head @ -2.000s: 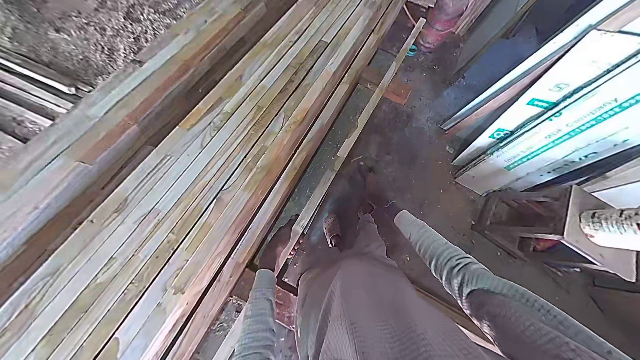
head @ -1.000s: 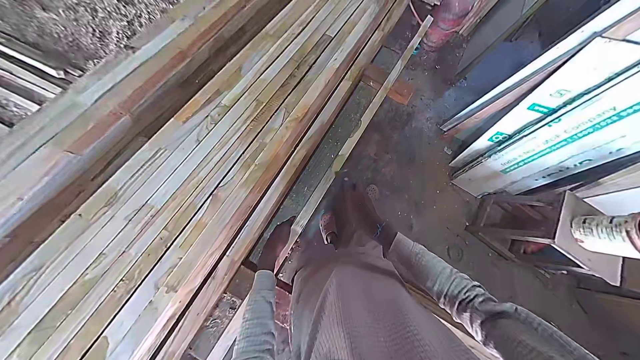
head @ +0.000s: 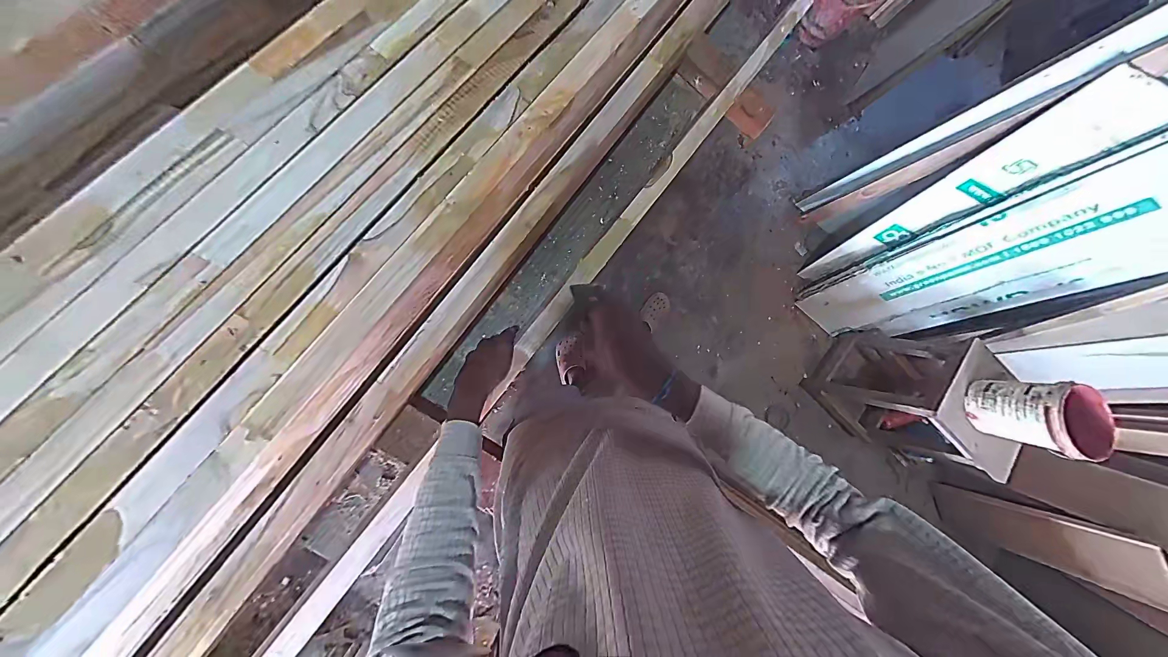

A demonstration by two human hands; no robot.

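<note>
A long narrow wooden strip (head: 639, 205) runs diagonally from the upper right down to my left hand (head: 484, 370). That hand is curled over the near end of the strip, beside the stacked boards. My right hand (head: 625, 347) is farther along, close against the strip's right side, with a small dark flat piece (head: 584, 294) at its fingertips; what the piece is cannot be told. The palm and most of the fingers of the right hand are hidden. Under the strip shows a grey, dusty surface (head: 584, 210).
Long jointed wooden boards (head: 365, 237) lie side by side at the left. At the right stand printed panels (head: 1022, 237) and a wooden stool (head: 985, 438) bearing a cylindrical container (head: 1017, 406). A reddish block (head: 748, 114) lies near the strip's far part. Perforated shoes (head: 655, 310) show below.
My right hand has moved left, from apart from the strip to close against it. My left hand stays at the strip's near end. The view has shifted a little.
</note>
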